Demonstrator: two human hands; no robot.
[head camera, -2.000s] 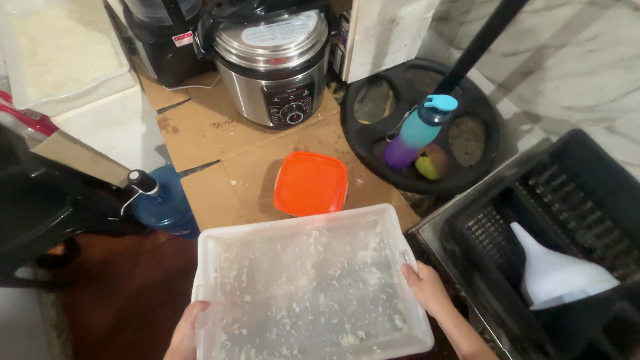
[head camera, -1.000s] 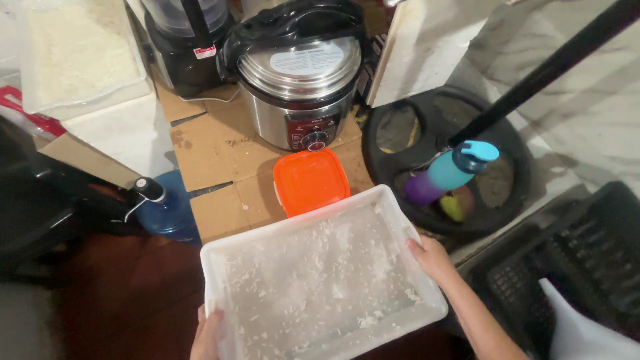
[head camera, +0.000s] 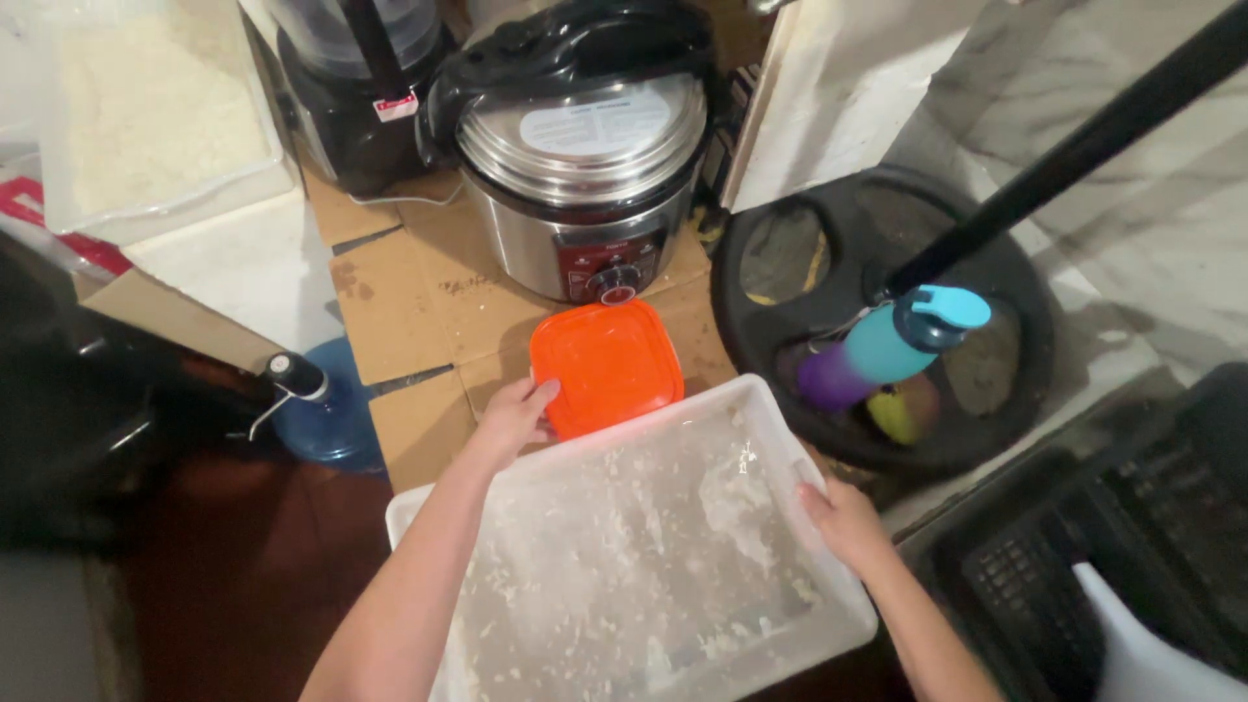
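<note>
A white plastic tray (head camera: 624, 565) with bits of pale residue fills the lower middle of the view. My right hand (head camera: 840, 519) grips its right rim. My left hand (head camera: 517, 414) reaches across the tray's left side and holds the left edge of a square container with an orange lid (head camera: 609, 370), thumb on the lid. The container stands on cardboard, just beyond the tray's far rim. Behind it stands an electric pressure cooker (head camera: 585, 166) with a steel lid and black handle. What supports the near side of the tray is hidden.
A black blender base (head camera: 361, 127) and a tray of pale contents (head camera: 156, 117) are at the upper left. A blue water jug (head camera: 327, 419) stands below them. On the right, a turquoise-purple bottle (head camera: 882, 351) and a fruit (head camera: 905, 409) lie on a round black base, beside a black rack (head camera: 1121, 546).
My left hand has left the tray's left rim and moved up to the orange-lidded container, taking hold of its edge. My right hand has stayed on the tray's right rim.
</note>
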